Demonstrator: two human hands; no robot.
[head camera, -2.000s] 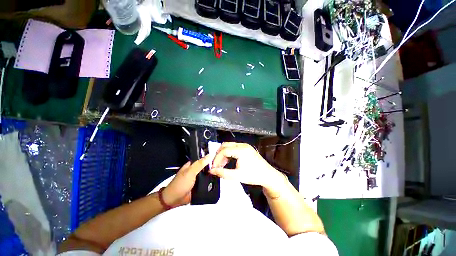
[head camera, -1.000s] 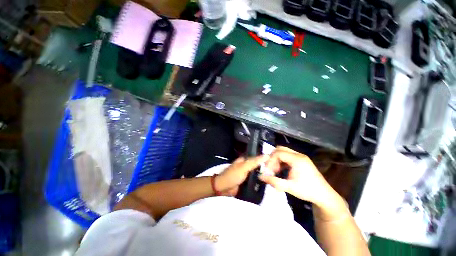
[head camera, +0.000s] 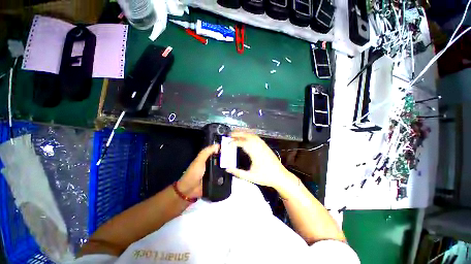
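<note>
A black elongated lock housing (head camera: 217, 186) stands lengthwise in front of my lap, its far end at the bench edge. My left hand (head camera: 197, 174) holds it by its left side. My right hand (head camera: 256, 161) pinches a small white rectangular piece (head camera: 228, 152) over the middle of the housing. The white piece hides part of the housing beneath. A round hole shows at the housing's far end. Whether the white piece touches the housing cannot be told.
Closed black panels (head camera: 146, 77) lie at the left bench edge. A pink-white form (head camera: 109, 50) lies further left, a glue tube (head camera: 216, 30) and red-handled cutters (head camera: 240, 38) at the back. Boards and cables (head camera: 405, 139) cover the right side table. A blue crate (head camera: 116, 170) stands at left.
The view swung left and back. The housing now shows more fully, raised nearer the bench edge. The white piece now faces the camera flat in my right hand.
</note>
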